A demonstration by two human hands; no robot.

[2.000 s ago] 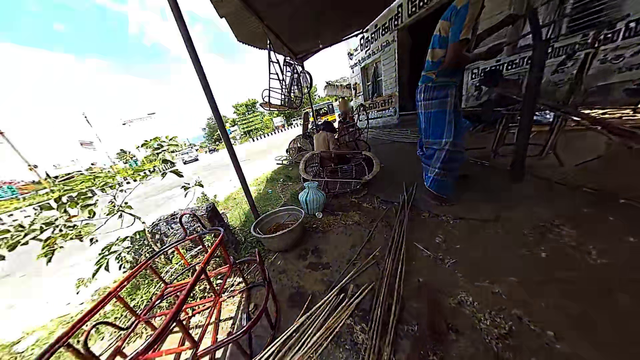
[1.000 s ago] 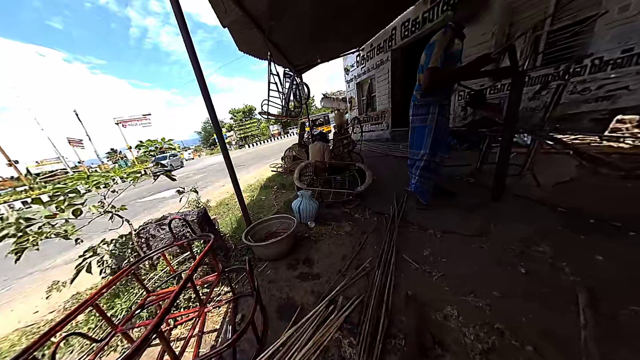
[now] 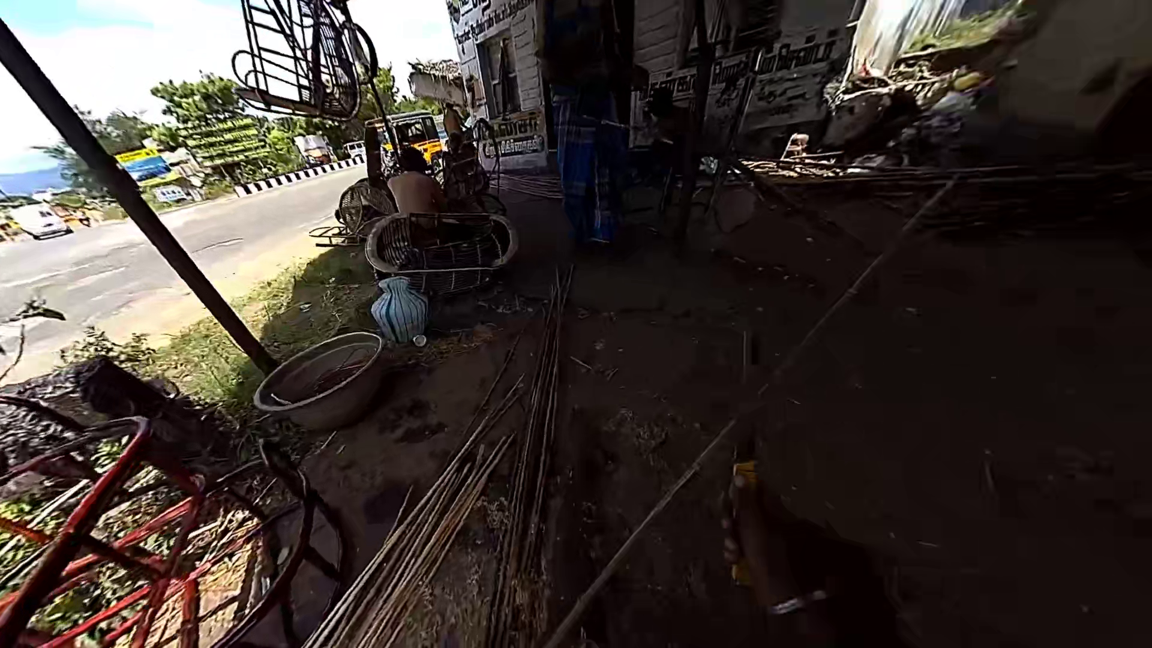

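Note:
My right hand (image 3: 763, 549) is low at the right of centre, in deep shadow, with a band at the wrist. Its fingers are closed around the yellow handle of a tool (image 3: 745, 472) whose dark upper part points up and is hard to make out. One long thin cane (image 3: 670, 495) runs diagonally from the bottom edge to the upper right, passing just left of and above that hand. What holds the cane's lower end is out of frame, and my left hand does not show. Bundles of long canes (image 3: 432, 531) lie on the dirt ground left of it.
Left stand a red-and-black chair frame (image 3: 135, 522), a wide basin (image 3: 328, 382), a striped pot (image 3: 399, 310) and a slanting pole (image 3: 153, 225). Further off are a woven cane piece (image 3: 441, 252), a seated person (image 3: 418, 193) and a person standing in a blue checked wrap (image 3: 589, 166).
My right hand with the yellow-handled tool and the long diagonal cane have come into view. The view has turned right and down.

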